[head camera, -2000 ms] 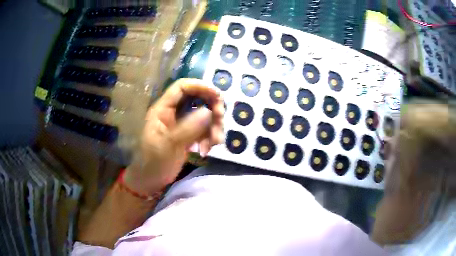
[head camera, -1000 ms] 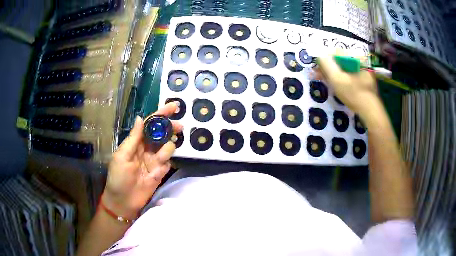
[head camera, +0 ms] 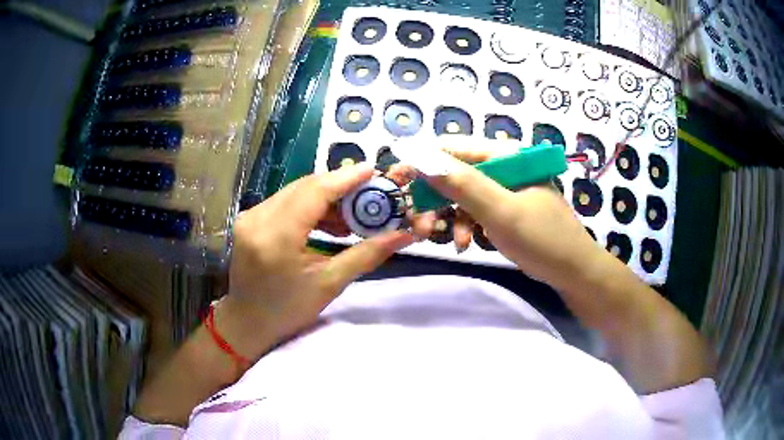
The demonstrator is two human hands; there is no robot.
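My left hand (head camera: 292, 245) holds a round speaker driver (head camera: 373, 207) between thumb and fingers, its silver-grey ringed back facing up. My right hand (head camera: 507, 215) grips the green test probe (head camera: 516, 172), whose front end meets the driver's right edge. The probe tips are too small and partly hidden by fingers to tell if they touch. Red and dark wires leave the probe's rear end. Both hands are over the lower left part of the white foam tray (head camera: 331, 129). Silver-ringed parts fill cutouts at its upper right; many other cutouts look black with a tan dot.
A clear blister tray (head camera: 199, 146) with dark rows of parts lies over brown board at left. A printed paper (head camera: 632, 30) and filled foam trays (head camera: 731, 51) are at upper right. Stacked grey-white edges stand at lower left (head camera: 64, 344) and right (head camera: 756, 249).
My left hand has turned the driver from its blue front to its ringed back. My right hand has come from the tray's upper right to the driver with the green probe.
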